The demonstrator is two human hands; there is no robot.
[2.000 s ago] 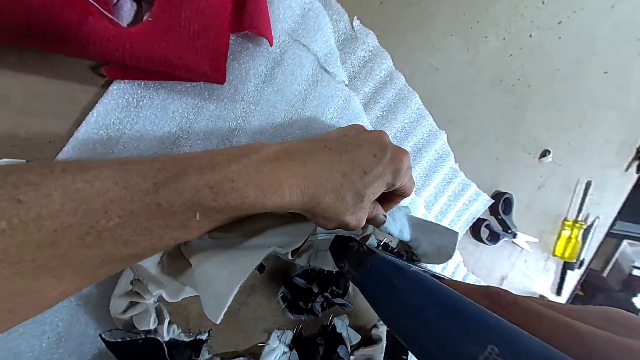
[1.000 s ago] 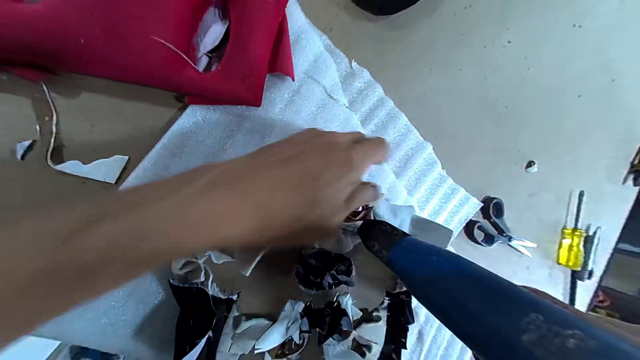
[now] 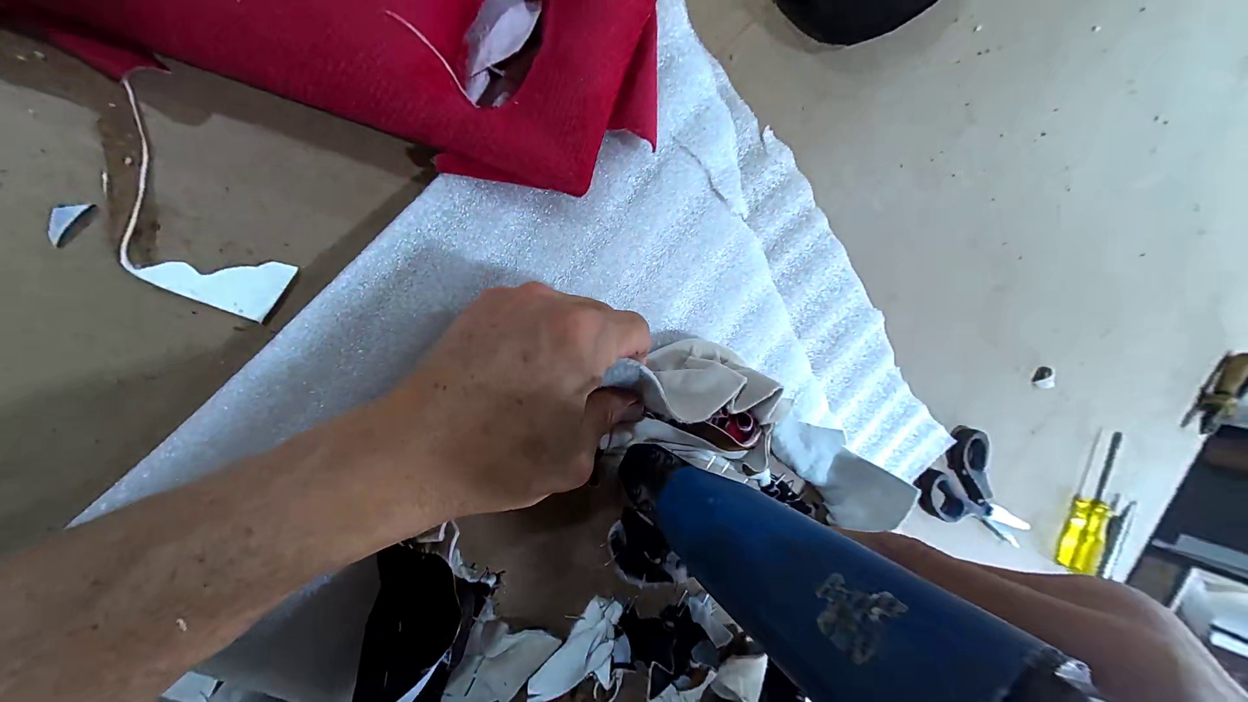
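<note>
My left hand (image 3: 546,390) pinches the edge of a light grey-beige fabric piece (image 3: 692,380) between thumb and fingers. Dark red material shows in a fold of that fabric. Close to the fingertips is the black tip of a long blue tool (image 3: 780,575), which reaches in from the lower right; its exact kind cannot be told. My right hand (image 3: 897,556) is mostly hidden behind the blue tool, so its grip does not show. Below lie black and white fabric scraps (image 3: 585,643) with ragged edges and thin metal bits like staples.
White foam sheeting (image 3: 585,253) lies under the work. Red fabric (image 3: 341,78) with an opening is at the upper left, beside an off-white scrap (image 3: 224,288). On the right are scissors (image 3: 965,487) and a yellow-handled screwdriver (image 3: 1082,536). A black object (image 3: 853,15) sits at the top edge.
My left hand was blurred in motion one second ago and now pinches the fabric. The fabric beside its fingers now stands up in folds. The view has shifted.
</note>
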